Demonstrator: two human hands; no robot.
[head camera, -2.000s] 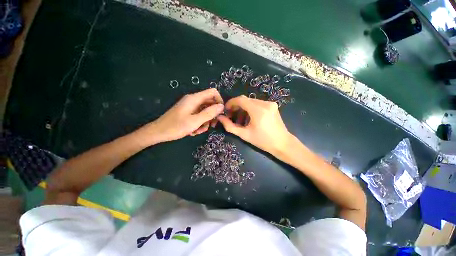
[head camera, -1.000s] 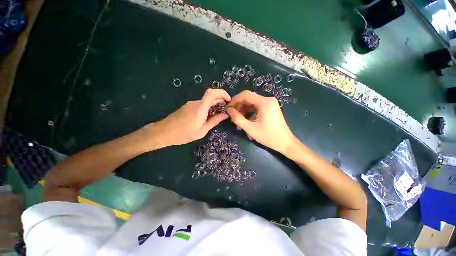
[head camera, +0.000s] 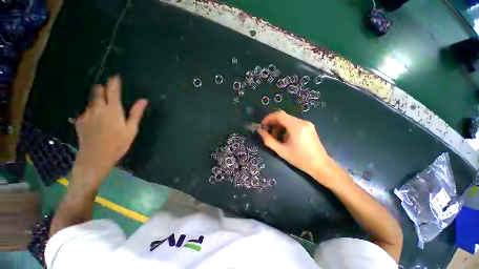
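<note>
A heap of small silvery-purplish rings (head camera: 240, 164) lies on the dark green bench top in front of me. Looser rings (head camera: 290, 83) lie scattered farther off near the metal edge. My right hand (head camera: 288, 137) is beside the heap, thumb and fingertips pinched on a small blurred ring-like piece (head camera: 256, 126). My left hand (head camera: 107, 123) is away at the left over the bench, slightly blurred, fingers spread, with nothing seen in it.
A chipped pale metal rail (head camera: 310, 52) runs between the bench and the green conveyor (head camera: 336, 21). A wired unit (head camera: 379, 22) sits on the conveyor. A clear plastic bag (head camera: 431, 202) lies at right. A carton of units (head camera: 39, 63) stands at left, above a black tray (head camera: 47, 155).
My left hand has left my right hand and swung to the left, its fingers opening. My right hand stays near the heap. The view has shifted, and the wired unit on the conveyor has moved.
</note>
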